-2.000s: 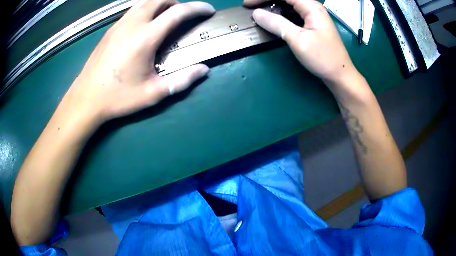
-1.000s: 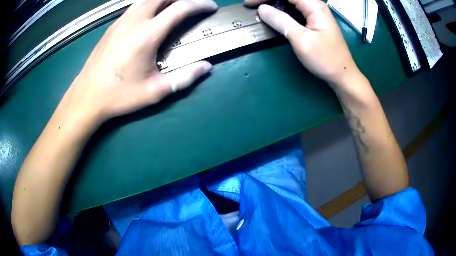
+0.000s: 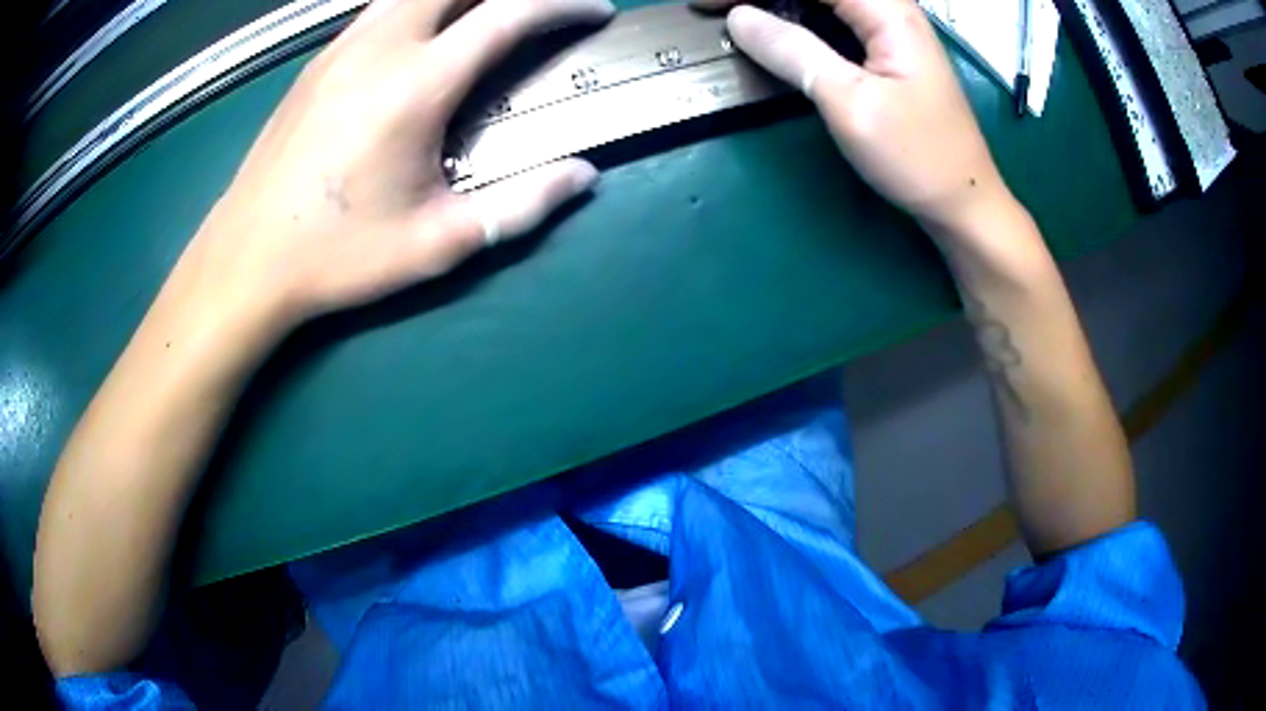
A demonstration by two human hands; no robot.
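Note:
A silver-grey metal plate (image 3: 611, 104) with several small round holes or fittings lies on the green mat at the top of the view. My left hand (image 3: 375, 167) grips its left end, thumb along the near edge and fingers over the far side. My right hand (image 3: 882, 104) is at its right end, thumb on top and fingers partly cut off by the top edge. Whitish coverings show on the thumbs. What lies under the right fingertips is dark and hard to tell.
Long bright rails (image 3: 181, 86) run along the far left of the green mat (image 3: 597, 347). A paper slip (image 3: 989, 35) with a pen (image 3: 1025, 70) lies at the upper right. A speckled metal profile (image 3: 1180, 104) is at the right end. Blue clothing shows below the mat's near edge.
The plate, both hands and the bench items appear slightly higher and further right in the view. Both hands keep about the same hold on the plate.

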